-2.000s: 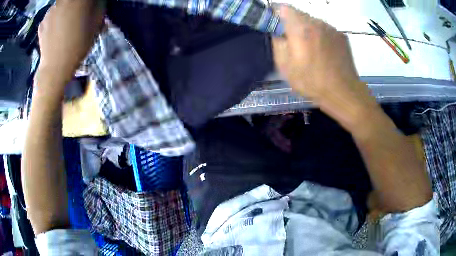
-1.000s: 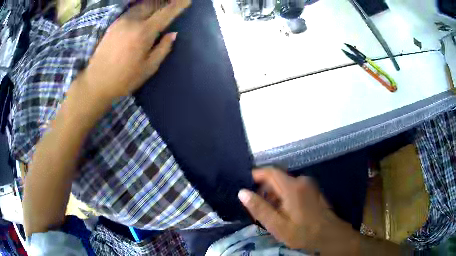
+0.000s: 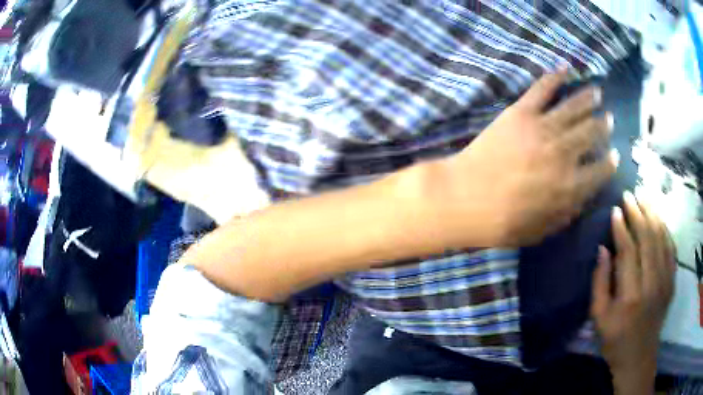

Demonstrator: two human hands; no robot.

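A dark fabric piece (image 3: 556, 297) lies along the right side of a blue, white and brown plaid panel (image 3: 416, 69). My left hand (image 3: 543, 158) lies over the dark piece near its join with the plaid, fingers spread and bent. My right hand (image 3: 636, 270) lies on the dark piece's right edge, fingers pointing up and slightly apart. Neither hand visibly pinches the cloth. The plaid spreads from the top of the view down under my left forearm. Part of the dark piece is hidden under my left hand.
The white machine (image 3: 678, 100) is cut off at the right edge, beside the white table (image 3: 686, 308). At left are a beige cardboard-like piece (image 3: 193, 173), dark cloth and part of a blue basket (image 3: 144, 281). More plaid cloth (image 3: 299, 332) lies low down.
The view has swung left. My left hand has moved right across the cloth. My right hand has gone from the dark piece's lower corner up onto its right edge. The snips have left view.
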